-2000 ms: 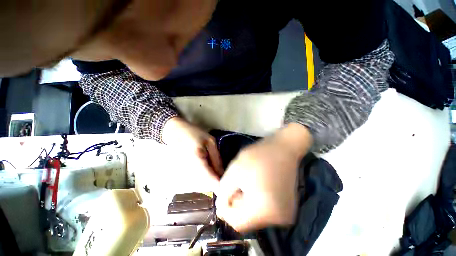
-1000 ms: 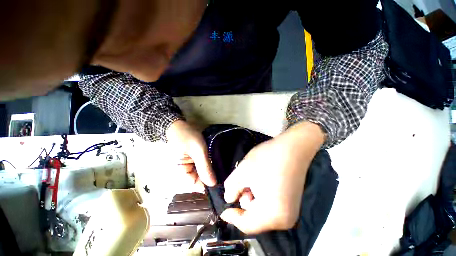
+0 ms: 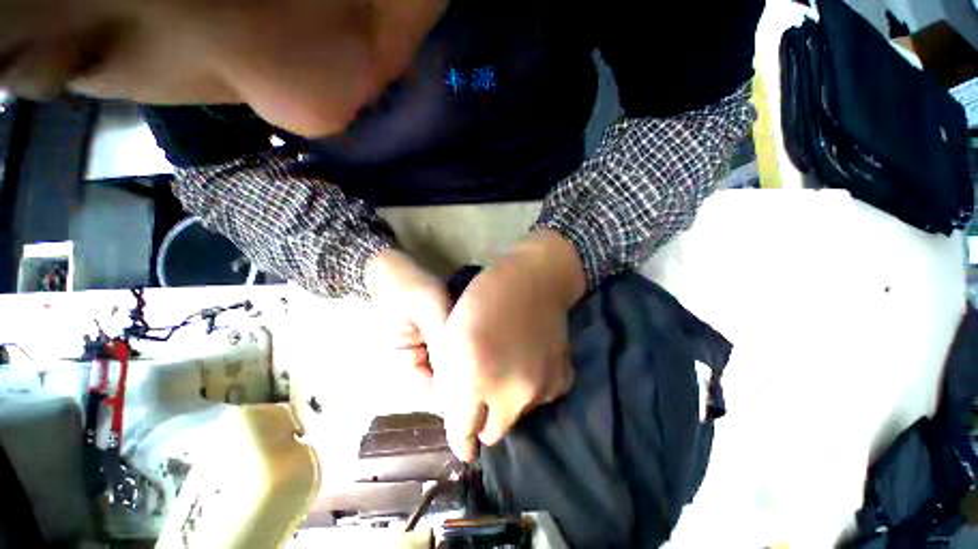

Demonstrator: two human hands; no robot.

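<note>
A black bag panel (image 3: 611, 418) lies on the white table to the image right of the needle area, with a small white label (image 3: 704, 388) at its outer edge. My left hand (image 3: 504, 338), on the image right, grips the panel's edge with its fingertips close to the dark presser foot area (image 3: 470, 488). My right hand (image 3: 413, 306), on the image left, is beside it with curled fingers. Its fingertips are partly hidden behind my left hand, so its hold is unclear. A bit of black cloth shows between the wrists.
The cream sewing machine head (image 3: 252, 477) is at bottom left, beside brownish slide plates (image 3: 402, 436). A red part (image 3: 110, 391) and dark thread guides stand far left. Stacked black panels (image 3: 874, 129) are top right. Loose black pieces (image 3: 912, 483) lie at lower right.
My left hand and sleeve have moved toward the image left, over my right fingers. The panel has turned and spread out, showing its label. The white-lined curved edge is no longer visible.
</note>
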